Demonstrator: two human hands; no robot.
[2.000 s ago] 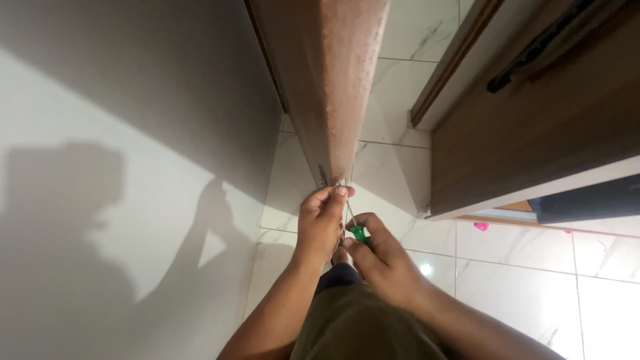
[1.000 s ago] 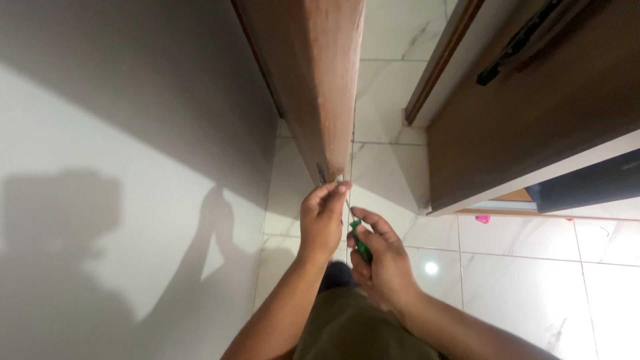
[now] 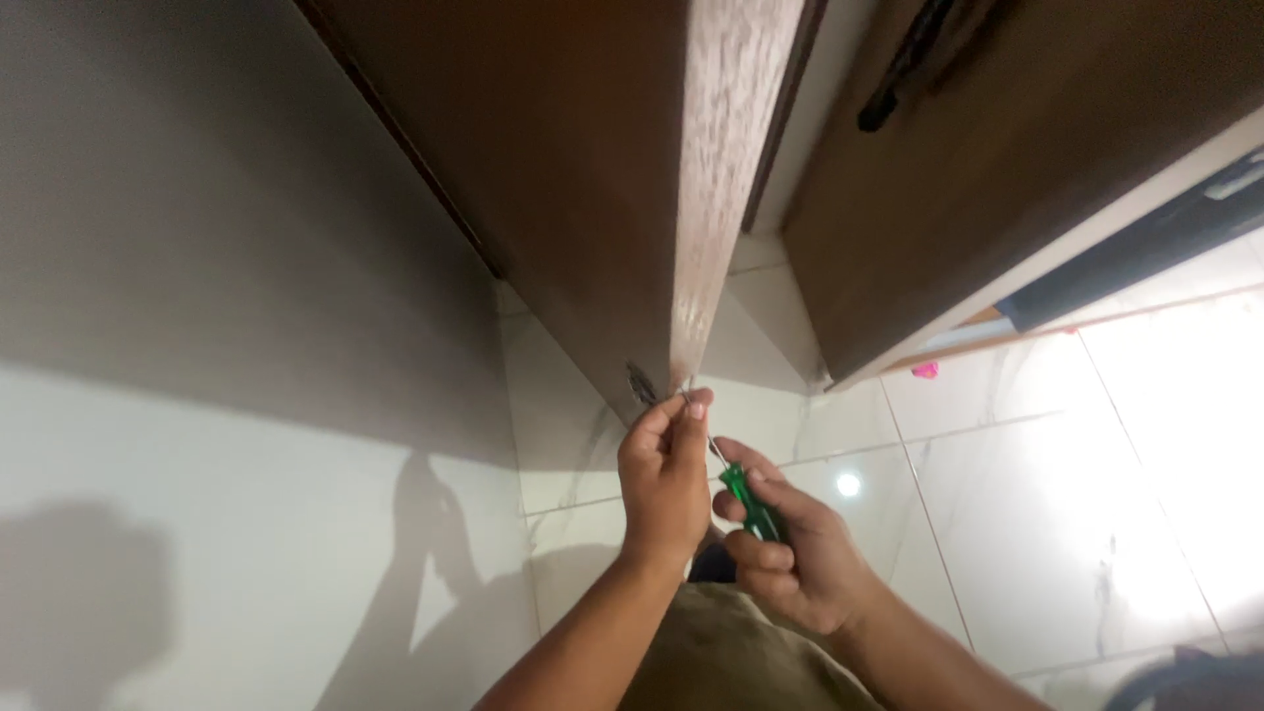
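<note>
In the middle of the view a wooden door (image 3: 592, 148) stands with its narrow edge (image 3: 726, 148) toward me. Low on that door, a dark metal handle or fitting (image 3: 640, 383) sticks out just above my left hand (image 3: 670, 474). The fingertips of this hand are pinched together at the door's edge, around the tip area of a screwdriver; whether they hold a small part there is hidden. My right hand (image 3: 800, 543) grips the green handle of the screwdriver (image 3: 752, 504), whose thin shaft points up and left to the left fingertips.
A pale wall (image 3: 247, 474) with shadows on it runs along the left. On the right is a brown wooden panel (image 3: 948, 188) with a black handle (image 3: 904, 69). Below lies a marble-look tiled floor (image 3: 1027, 494) with a small pink object (image 3: 925, 370) on it.
The view has shifted, so the door's broad face shows more at its left. My right fingers have changed their hold on the screwdriver handle; my left hand stays at the door's edge.
</note>
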